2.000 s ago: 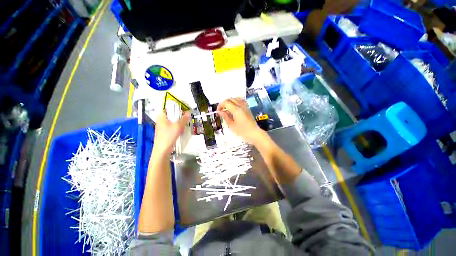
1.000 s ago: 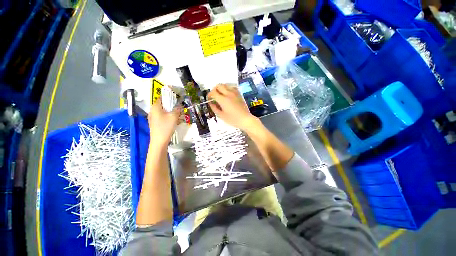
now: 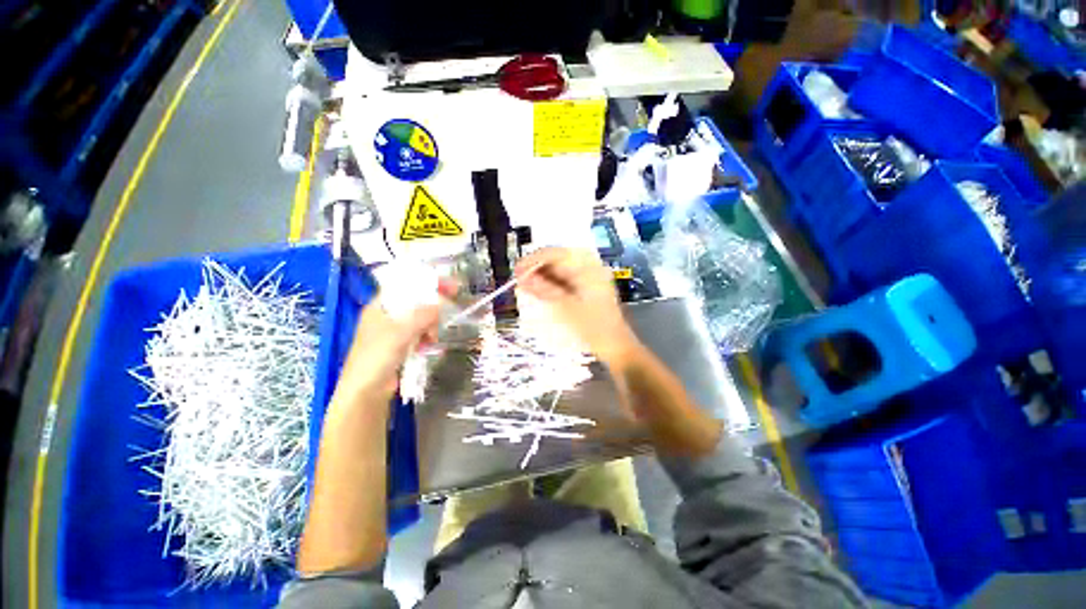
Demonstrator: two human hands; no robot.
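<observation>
My left hand (image 3: pixel 401 324) is blurred and closed around a bunch of white rods (image 3: pixel 413 376), whose ends show above and below it. My right hand (image 3: pixel 574 292) pinches one end of a single thin white rod (image 3: pixel 482 303), which slants down left to my left fingers. The rod is in front of the dark upright fixture (image 3: pixel 490 214); whether it touches the fixture I cannot tell. A loose pile of white rods (image 3: pixel 524 387) lies on the dark metal plate (image 3: pixel 447 458) below my hands.
A blue tote (image 3: pixel 95 416) heaped with white rods stands at left. The white machine panel (image 3: pixel 488 131) is behind the fixture, with red-handled scissors (image 3: pixel 532 77) on its ledge. At right are a clear plastic bag (image 3: pixel 729 286), a blue stool (image 3: pixel 929 327) and blue bins (image 3: pixel 935 89).
My left hand has turned and its bunch now hangs lower. The single rod has come from the fixture towards me and slants more. The warning triangle is now uncovered; the camera view has shifted.
</observation>
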